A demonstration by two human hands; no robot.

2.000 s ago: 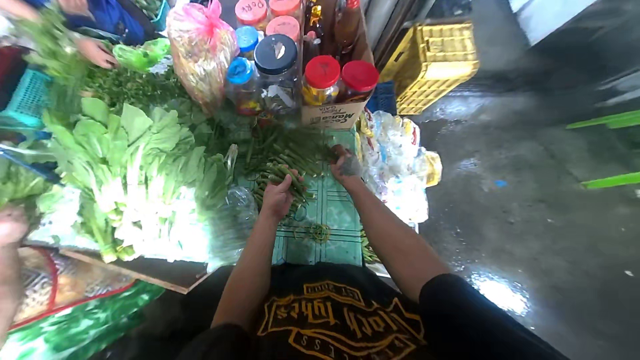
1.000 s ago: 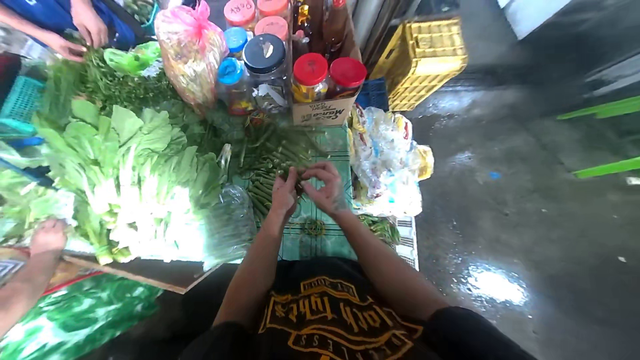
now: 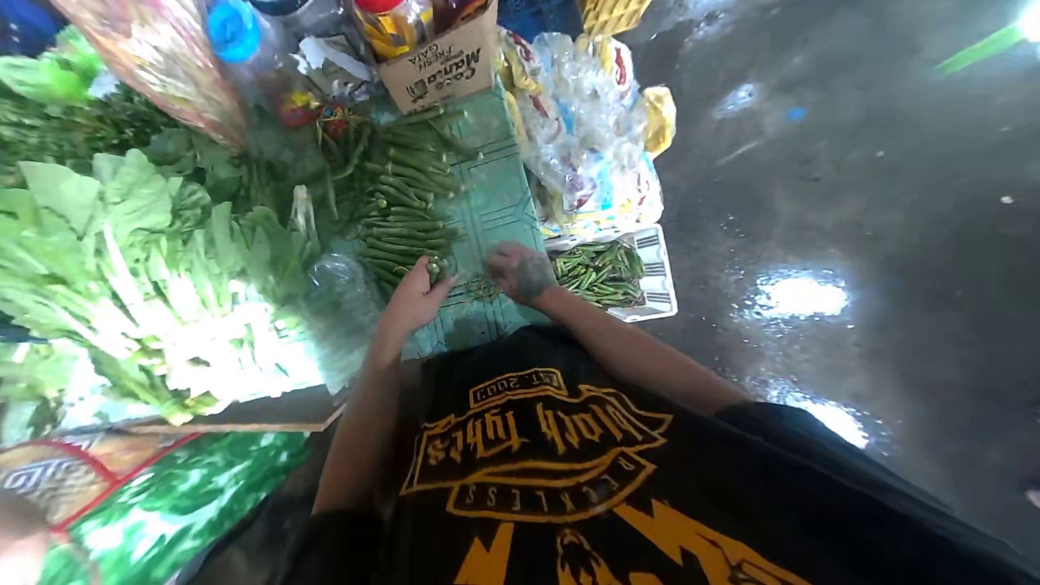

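My left hand is closed around the ends of a few okra pods, at the near end of a row of green okra. The okra lies in small groups on a green patterned table cover. My right hand is over the cover to the right, its fingers curled; whether it holds something small cannot be seen. Between the hands lie thin loose bits, perhaps rubber bands. Right of my right hand, a white plastic basket holds green bean pods.
Leafy greens with pale stalks fill the left side. A cardboard box and a jar with a blue lid stand at the far side. Plastic bags hang over the right edge beside the wet floor.
My hands were close together one second ago and are now apart, the right one farther right. The view has shifted nearer to the table, and the white basket shows more fully.
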